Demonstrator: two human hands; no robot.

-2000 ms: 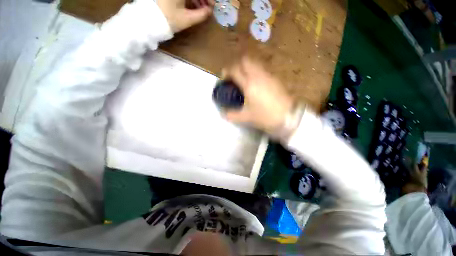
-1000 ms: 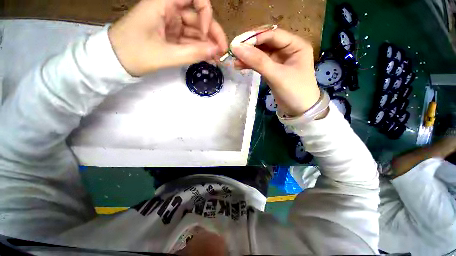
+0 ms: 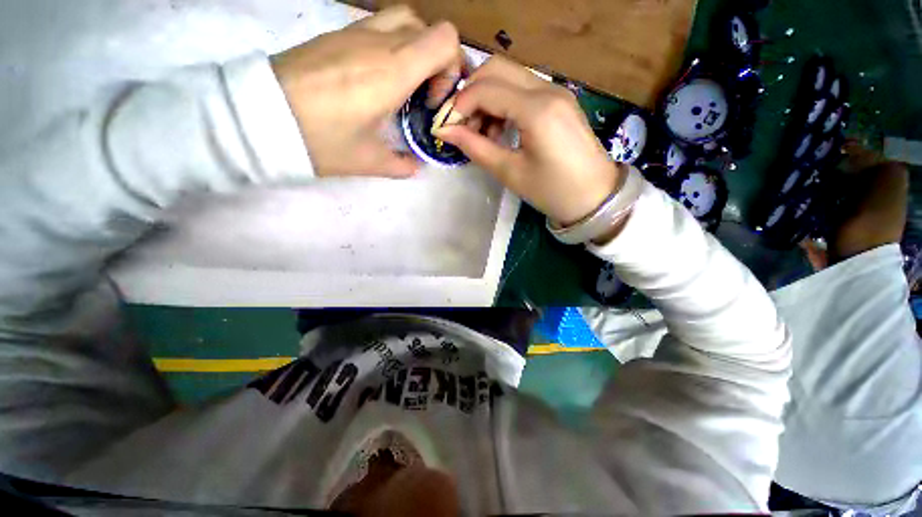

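Note:
A round black housing stands tilted over the white board, its dark inside facing up. My left hand holds the housing around its rim from the left. My right hand reaches into the housing from the right, with thumb and index fingertips together. A small pale piece, perhaps a finger cot or the edge of a disc, shows at those fingertips; I cannot tell which. The right fingers hide part of the housing's inside.
A brown board lies beyond the white one. Assembled units with pale discs lie on the green surface at right, with more in rows farther right. Another person's arm is at the far right.
The housing, which lay on the white board, is now in my left hand. My right hand has moved down to it. The disc and red wire seen between my hands no longer show there.

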